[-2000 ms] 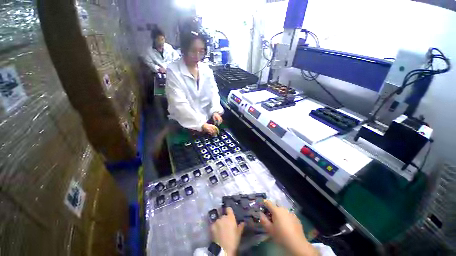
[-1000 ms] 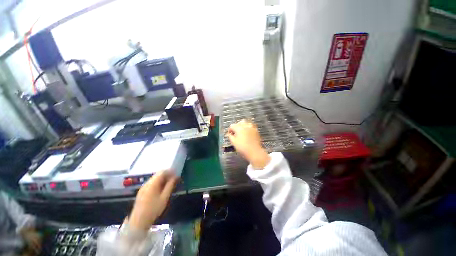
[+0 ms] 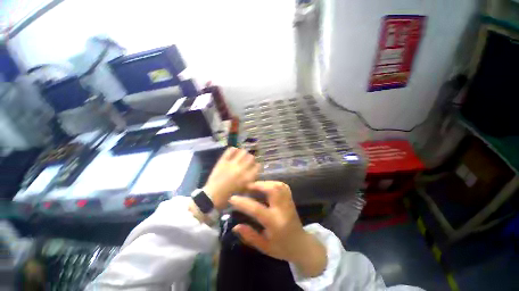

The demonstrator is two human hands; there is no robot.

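Note:
A tall stack of clear ridged blister trays (image 3: 324,179) stands at centre right, with rows of small dark parts in the top tray's pockets. My left hand (image 3: 232,173), with a dark watch on the wrist, is at the stack's near left corner. Its fingers are bent and blurred, and I cannot tell if it holds a part. A small dark piece (image 3: 250,145) shows just beyond its fingers at the tray edge. My right hand (image 3: 272,219) is in front of the stack, right of my left hand, fingers spread and curved, with nothing visible in it.
White machines (image 3: 162,170) with blue crossbeams and a black box-shaped unit (image 3: 196,116) stand at left. A red box (image 3: 392,156) and a shelf frame (image 3: 455,219) are at right. A dark surface lies below my hands. Part of a clear tray (image 3: 85,264) shows at lower left.
The view has turned from the bench and co-worker to the stack. Since a second ago, my left hand has moved right to the stack's corner. My right hand has drawn back and down from it.

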